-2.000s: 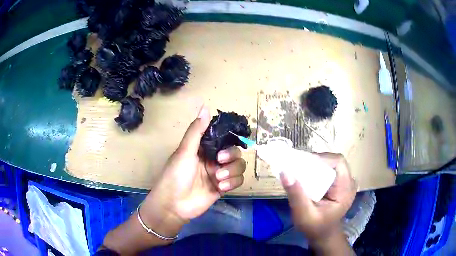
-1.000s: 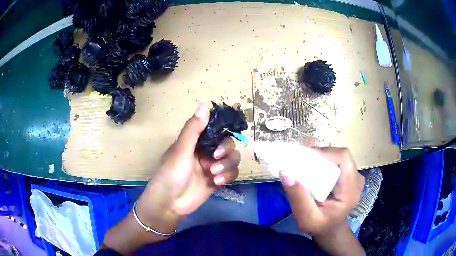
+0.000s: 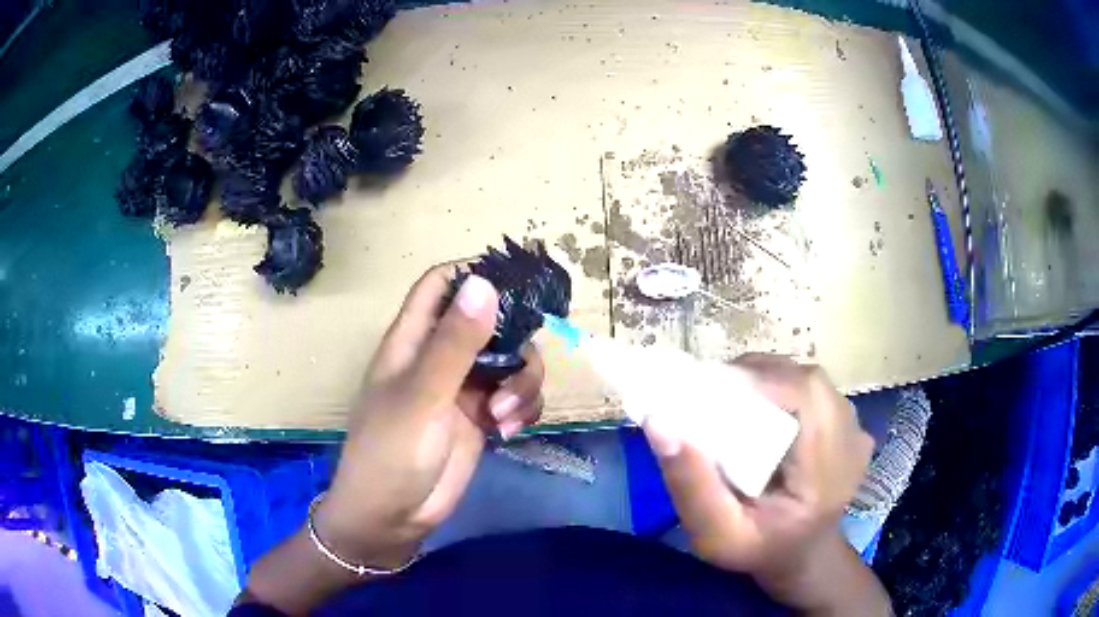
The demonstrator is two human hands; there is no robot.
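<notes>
My left hand (image 3: 428, 374) holds a black spiky round part (image 3: 516, 295) between thumb and fingers, over the cardboard mat (image 3: 506, 121). My right hand (image 3: 771, 476) grips a squat white glue bottle (image 3: 705, 416), tilted with its teal nozzle pointing left. The nozzle tip is at the spiky part's right side; whether it touches cannot be told. A single spiky part (image 3: 765, 166) sits on the stained patch's upper right. A small white oval dish (image 3: 668, 282) lies on the patch, with a thin stick beside it.
A pile of spiky parts (image 3: 259, 133) is at the upper left. A slim white bottle (image 3: 920, 103) and a blue knife (image 3: 947, 256) lie at the right, by the clear panel (image 3: 1024, 205). Blue crates stand below the bench, the left one (image 3: 247, 482) with a white bag (image 3: 157, 536).
My left hand has turned the spiky part, so its spikes now point up, and moved it slightly left. The bottle followed left. The whole view has shifted, and the oval dish is now uncovered.
</notes>
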